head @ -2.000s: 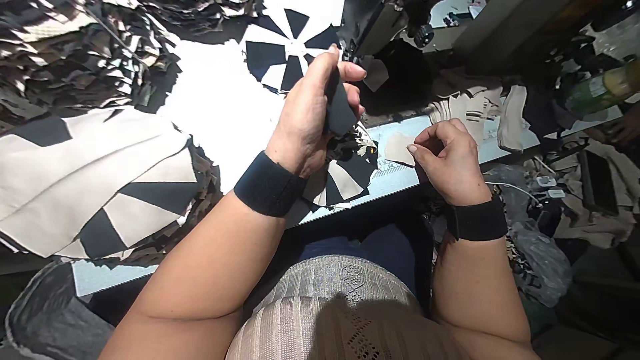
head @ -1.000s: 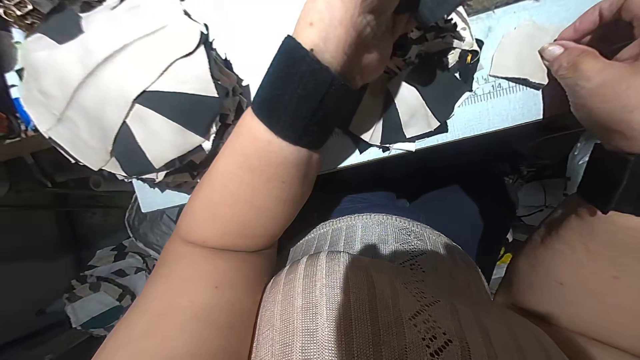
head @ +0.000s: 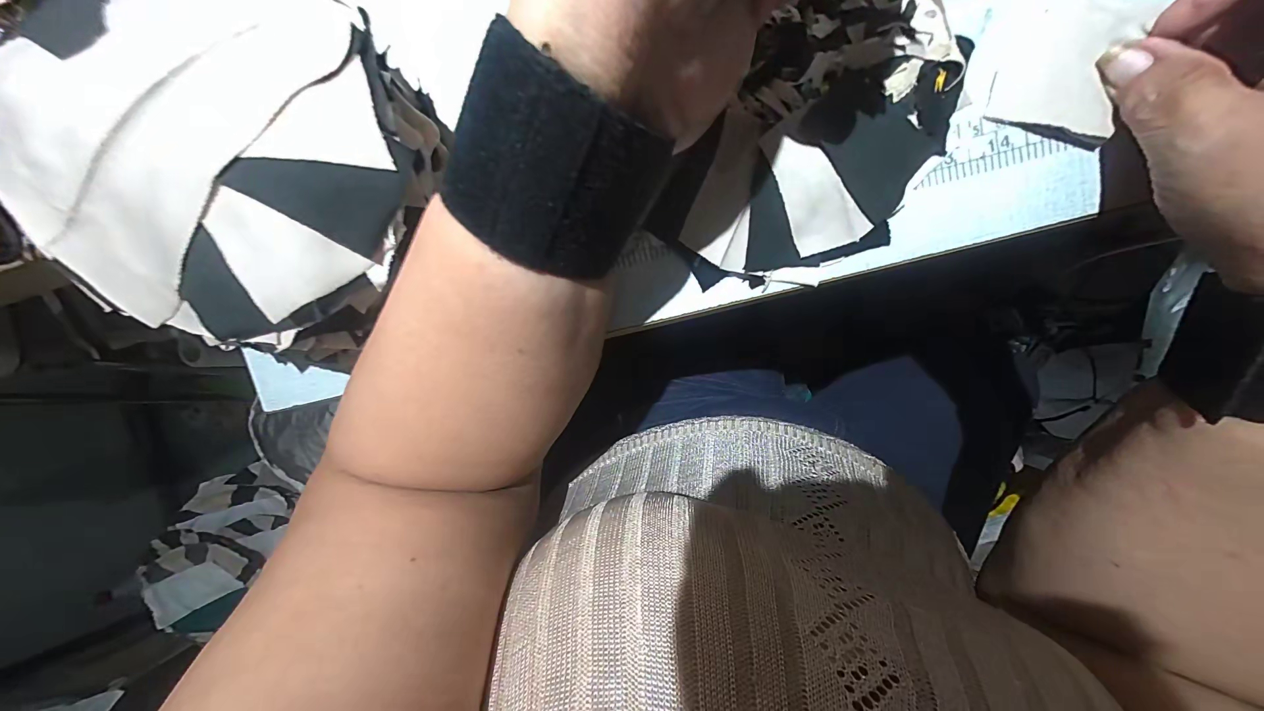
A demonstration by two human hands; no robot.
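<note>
My left hand (head: 652, 59) is at the top edge above the strung fabric pieces; its fingers are cut off by the frame, so what it holds is hidden. My right hand (head: 1190, 118), at the upper right, pinches the edge of a cream fabric piece (head: 1057, 64) between thumb and finger. The piece lies over the printed ruler scale (head: 997, 148) on the white table edge. Between the hands, sewn black and cream fabric wedges (head: 810, 197) lie at the table's front edge, with frayed scraps above them. Both wrists wear black bands.
A stack of cream and black fabric panels (head: 286, 217) overhangs the table at the upper left. The table's front edge (head: 691, 321) runs just above my lap. Below left are a plastic bag and a heap of patterned scraps (head: 212, 553). More plastic is under my right wrist.
The view has moved in closer and lower since the first frame. Dark fabric seen in my left hand then is out of sight now. My right hand keeps its pinch on the cream piece.
</note>
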